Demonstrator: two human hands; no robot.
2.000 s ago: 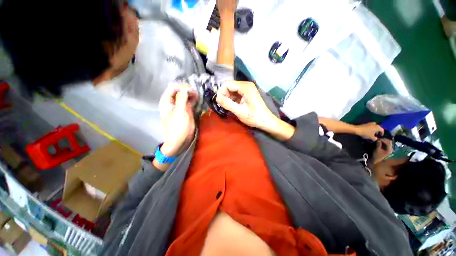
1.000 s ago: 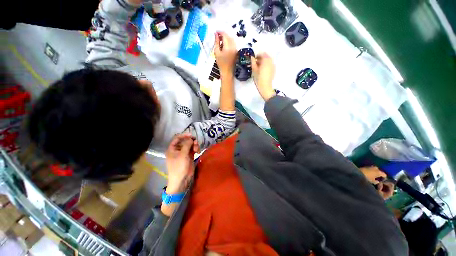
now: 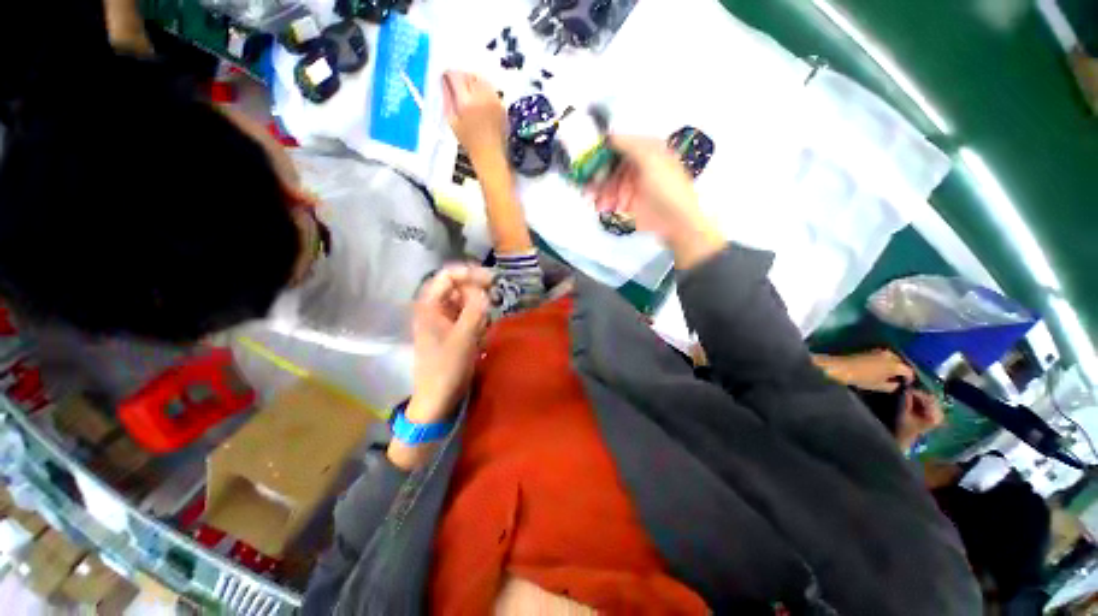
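Note:
My right hand (image 3: 650, 187) is over the white sheet (image 3: 771, 120), its fingers on a blurred green circuit board (image 3: 590, 163) with a pale part at its top. Dark housing parts (image 3: 617, 224) show below the fingers. To the left lies a black housing (image 3: 531, 118) with small parts inside. Another dark unit (image 3: 691, 147) lies beyond my right hand. My left hand (image 3: 448, 331), with a blue wristband, is raised near my chest, fingers curled and thumb bent in; whether it holds something small cannot be told.
A neighbour's forearm (image 3: 500, 199) reaches over the sheet beside the black housing. Small black bits (image 3: 511, 51), a blue card (image 3: 400, 82) and more dark units (image 3: 344, 46) lie at upper left. Another person's hands (image 3: 885, 371) are at right. A carton (image 3: 289, 463) and red stool (image 3: 187, 400) stand at lower left.
My right hand has moved from the black housing towards the right and now has the green board at its fingers. My left hand stays near my chest. The view has shifted.

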